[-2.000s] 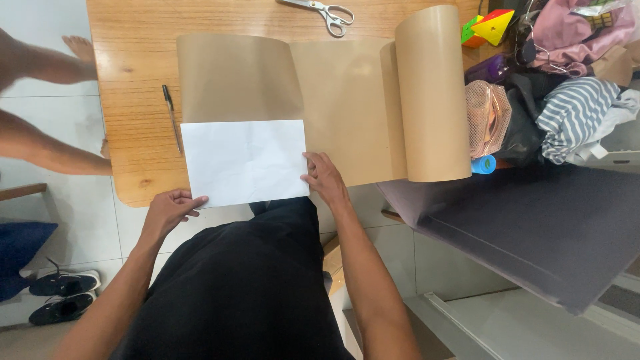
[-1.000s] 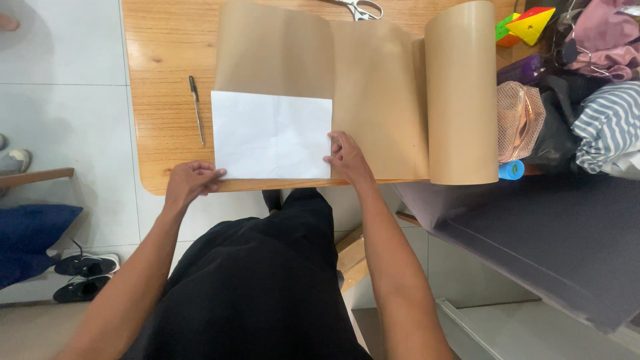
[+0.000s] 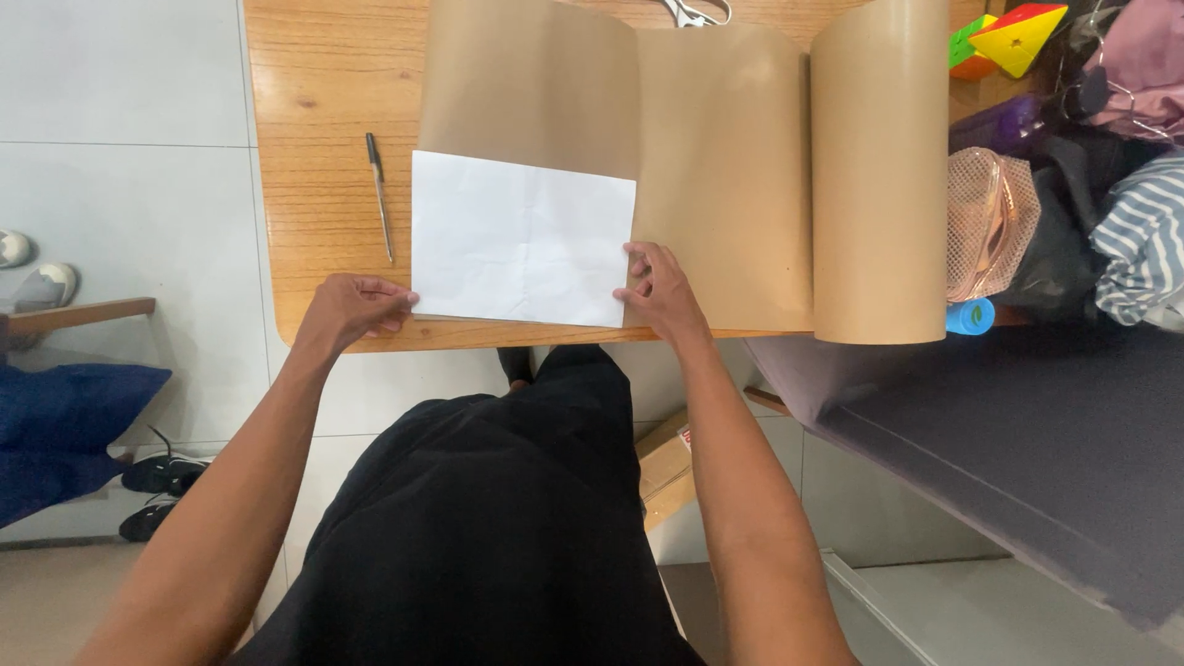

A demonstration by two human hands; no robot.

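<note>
A white sheet of paper [image 3: 523, 240] with faint creases lies on brown kraft paper [image 3: 721, 176] near the table's front edge. The kraft paper runs out from a thick roll [image 3: 879, 176] on the right. My left hand [image 3: 363, 307] is at the sheet's lower left corner, thumb and fingertips meeting at its edge. My right hand [image 3: 659, 289] is at the sheet's right edge, thumb and index finger apart on the edge, over the kraft paper. A ballpoint pen [image 3: 379, 199] lies left of the sheet. Scissors [image 3: 694, 13] show partly beyond the kraft paper.
Right of the roll are a puzzle cube [image 3: 1022, 39], a mesh pouch [image 3: 990, 222], a blue-capped item [image 3: 971, 316] and heaped clothes [image 3: 1147, 240]. Grey fabric [image 3: 971, 444] spreads below them. The wooden table's [image 3: 314, 277] front edge is just below my hands. Shoes [image 3: 162, 472] stand on the floor.
The view has shifted left and closer to the table. Another person's legs, at the left two seconds ago, have gone from view. The white sheet now sits further onto the table, with both hands still at it.
</note>
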